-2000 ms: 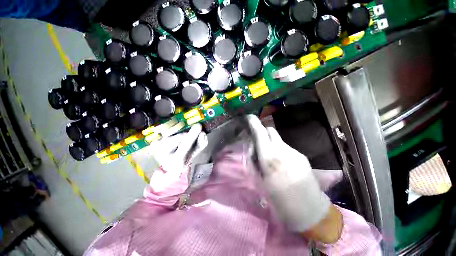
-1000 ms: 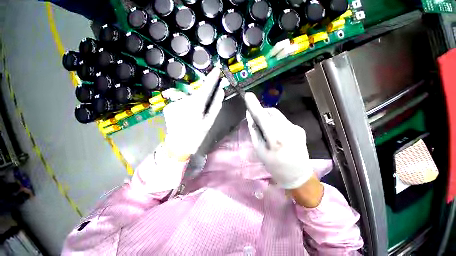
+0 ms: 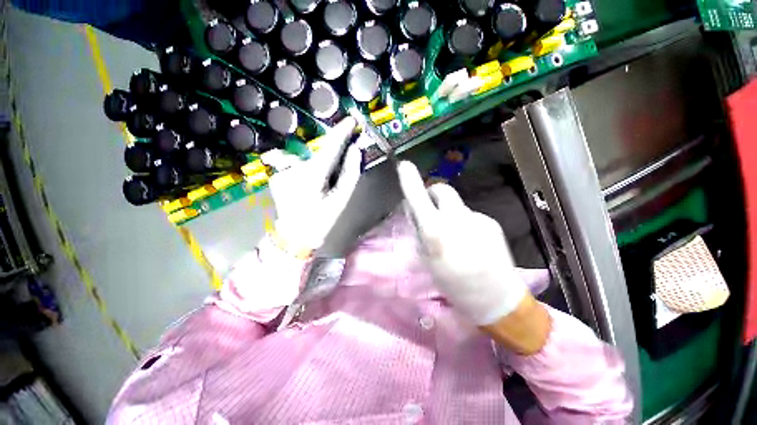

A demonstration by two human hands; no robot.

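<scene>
The long circuit board [image 3: 199, 207] spans the top of the view, with rows of black capacitors [image 3: 331, 60] and yellow blocks [image 3: 417, 109] along its near edge. My white-gloved left hand [image 3: 315, 195] is at this edge, its fingertips by the yellow blocks. A dark slim thing shows between its fingers; what it is cannot be told. My white-gloved right hand [image 3: 465, 249] is lower right, holding a slim grey-dark tool [image 3: 383, 148] whose tip reaches the board edge beside my left fingertips. The exact tip contact is too blurred to tell.
Silver metal rails [image 3: 573, 183] run down the right. Beyond them a sticker sheet [image 3: 691, 276] lies on a black tray [image 3: 664, 332] on a green surface. A red sheet [image 3: 744, 199] is at the far right edge. Blue clothing [image 3: 124, 18] shows top left, above yellow-lined floor.
Over two seconds, the board has shifted up in view and both hands have met at its edge. Since one second ago, my right hand has moved slightly down and the tool stays at the edge.
</scene>
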